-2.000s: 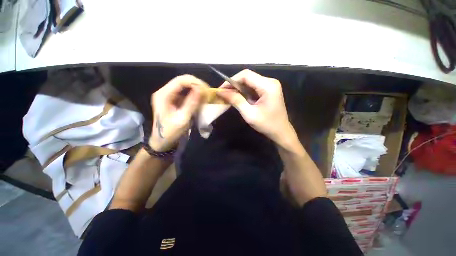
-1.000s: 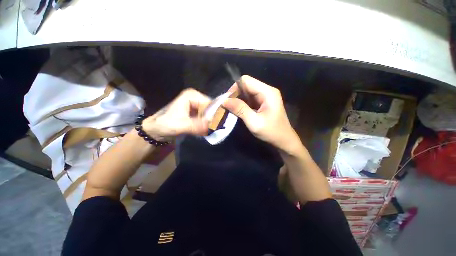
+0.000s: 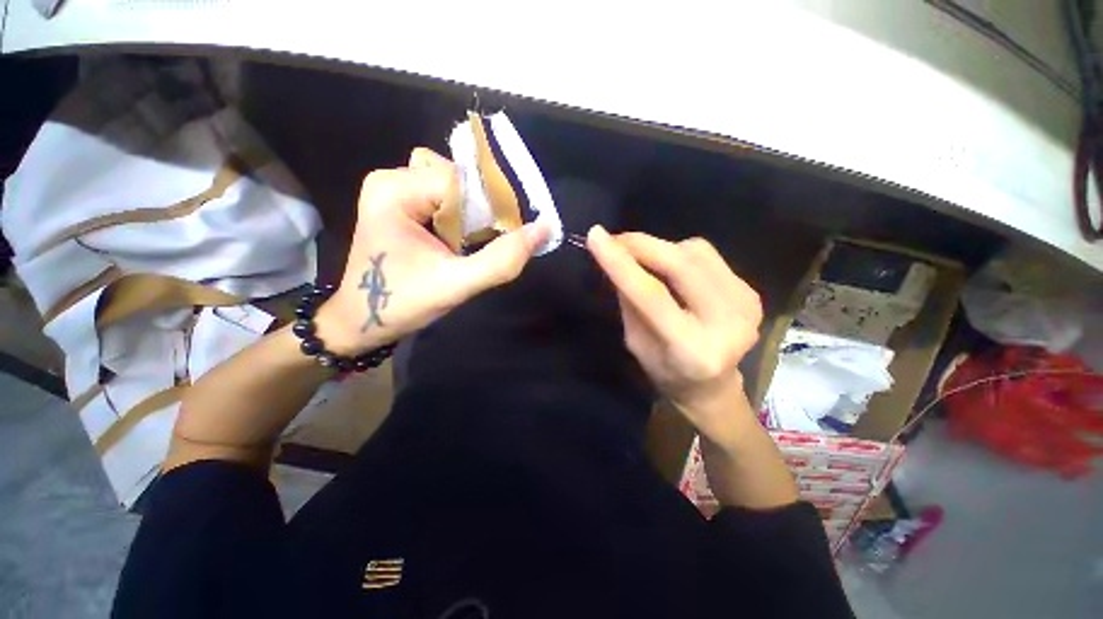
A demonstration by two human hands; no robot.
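My left hand [image 3: 417,248] holds a small sewn piece [image 3: 496,181] between thumb and fingers, above my black-clothed lap and just below the table edge. The piece shows tan cloth, a narrow black band and white layers on both sides; its far end stands open with loose threads. My right hand [image 3: 683,308] is to the right of the piece, with thumb and forefinger pinched together. A short thin line, thread or tool tip, shows between these fingertips and the piece's near corner; I cannot tell which. The rest of what the right hand holds is hidden.
A white heap with tan stripes [image 3: 157,230] hangs at the left. The white table edge [image 3: 726,115] crosses in front. At the right are an open cardboard box [image 3: 925,317] with white scraps [image 3: 829,381], a red-lettered carton [image 3: 835,460] and a red bundle [image 3: 1028,405]. Dark handles [image 3: 1083,133] lie at top right.
The piece has moved up and is held by my left hand alone, its far end open. My right hand has moved right and down, away from it. The grey pointed tool seen earlier no longer shows clearly.
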